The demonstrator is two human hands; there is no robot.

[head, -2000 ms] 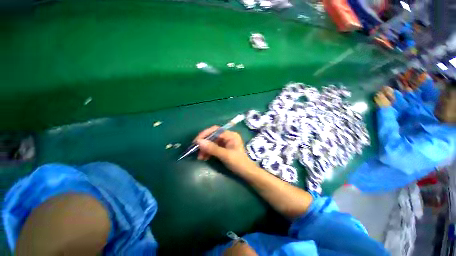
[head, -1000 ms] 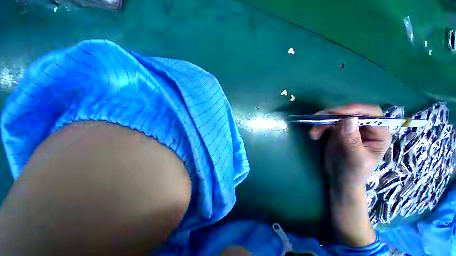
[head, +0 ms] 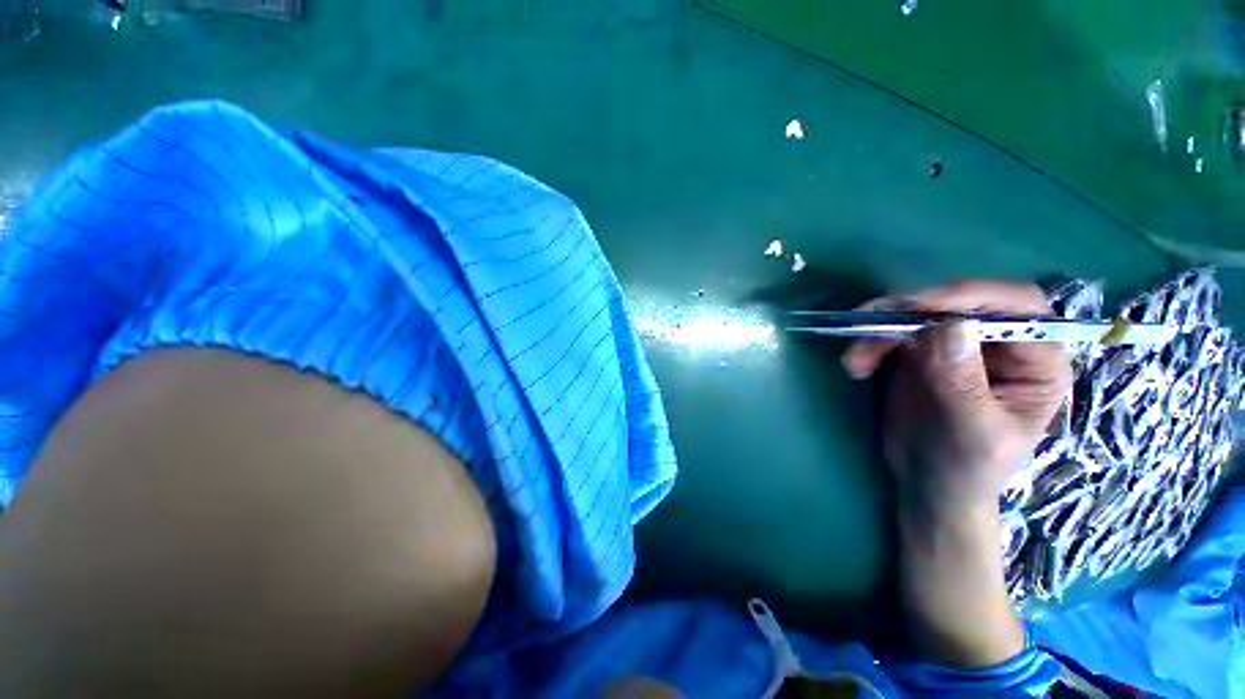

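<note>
My right hand point(head: 967, 389) is bare and holds silver tweezers point(head: 1038, 332) like a pen, above the green mat point(head: 765, 464). The tweezer tips point left with nothing visible between them. Small pale heart-like bits point(head: 776, 249) lie on the mat above and left of the tips. A heap of silver-white and black units point(head: 1140, 437) lies right of my right hand, partly behind it. My left arm, in a blue striped sleeve point(head: 526, 273), fills the left side close to the camera. Its bare skin shows, but my left hand is cut off by the frame.
A dark seam point(head: 942, 120) crosses the mat at upper right. Beyond it lie a clear sliver point(head: 1158, 112) and small pale bits. A dark greyish object point(head: 260, 7) is cut off at the top left. My blue smock and its zipper pull point(head: 769, 628) show at the bottom.
The view has swung down and closer since the oldest frame. Since one second ago, my left sleeve has shifted slightly left in view. My right hand and tweezers look nearly unchanged since then.
</note>
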